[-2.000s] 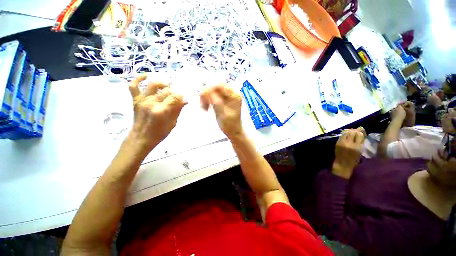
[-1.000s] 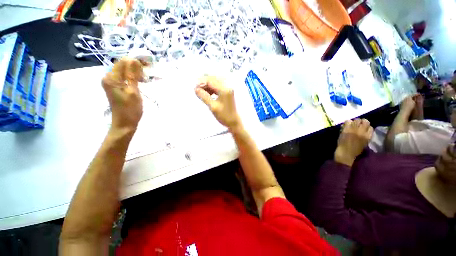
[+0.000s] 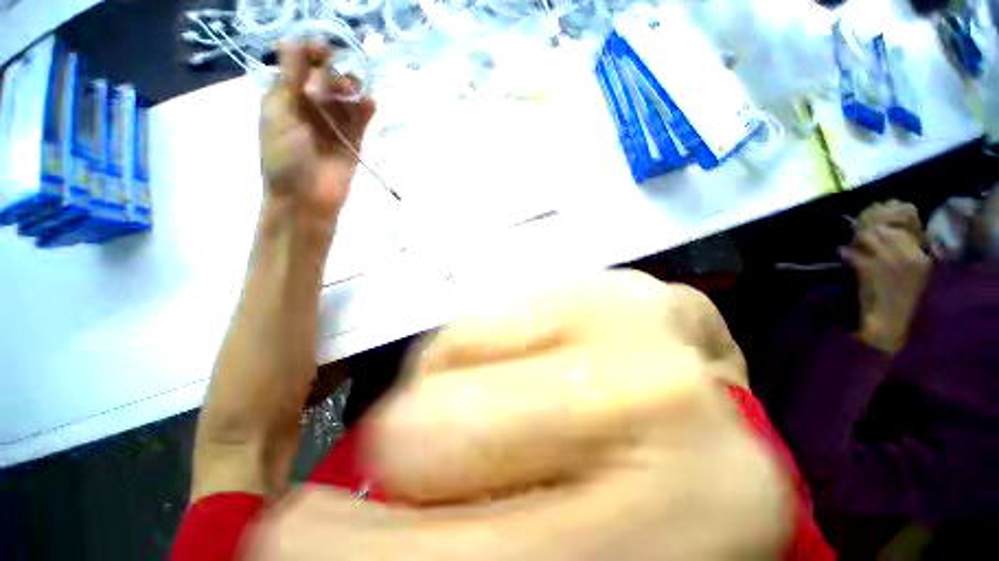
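My left hand (image 3: pixel 312 132) is over the bench at the near side of the cable pile. It holds a white cable (image 3: pixel 356 151) with a small loop at the fingers. The cable's thin end hangs down to the right over the white table. My right hand (image 3: pixel 570 384) is large, blurred and very close to the camera, in front of my red shirt. Its fingers cannot be made out, and whether it holds anything is hidden. The tangled pile of white cables (image 3: pixel 438 24) lies at the top edge of the picture.
Blue and white boxes (image 3: pixel 82 164) stand in a row at the left. A fanned stack of similar boxes (image 3: pixel 657 121) lies right of centre, with a yellow-green strip (image 3: pixel 824 153) beyond it. A neighbour's hands (image 3: pixel 890 258) and purple sleeve are at the right.
My right hand has come back from the table to close in front of the camera. My left hand stays near the pile, its cable now clearly visible. The view has shifted, cutting off the orange basket.
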